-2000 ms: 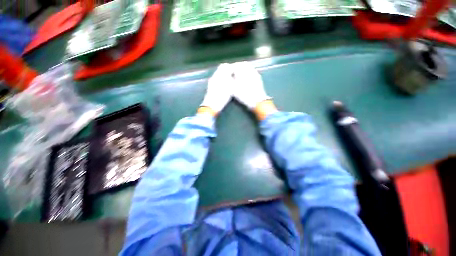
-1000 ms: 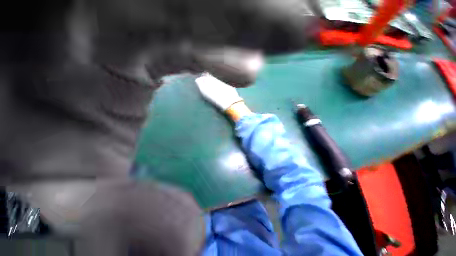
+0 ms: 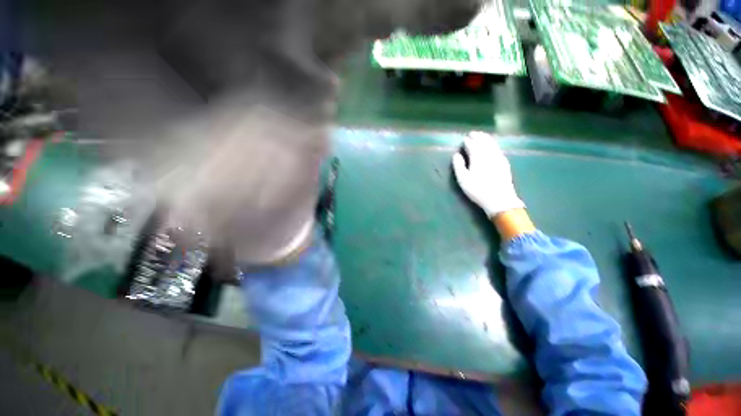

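Note:
My right hand point(image 3: 487, 175), in a white glove, lies on the green mat point(image 3: 406, 268) with nothing visible in it and the thumb a little apart. My left hand point(image 3: 268, 203) is a pale, badly blurred shape at the inner side of the black parts trays; its fingers and anything in them cannot be made out. A tray point(image 3: 166, 272) of small silvery pieces shows below it, and the other tray is mostly hidden. The black electric screwdriver point(image 3: 660, 325) lies on the mat to the right of my right arm, its bit pointing away from me.
Green boards point(image 3: 455, 50) stand along the far side, with more at right point(image 3: 601, 53). A crumpled clear bag point(image 3: 97, 215) lies left of the trays. A thin dark stick point(image 3: 329, 195) lies beside my left hand. A round can point(image 3: 729, 219) is cut by the right edge. A grey blur covers the upper left.
My hands were together on the mat two seconds ago; now they are apart, the left over by the trays. The view has shifted, and the grey blur hides less than one second ago.

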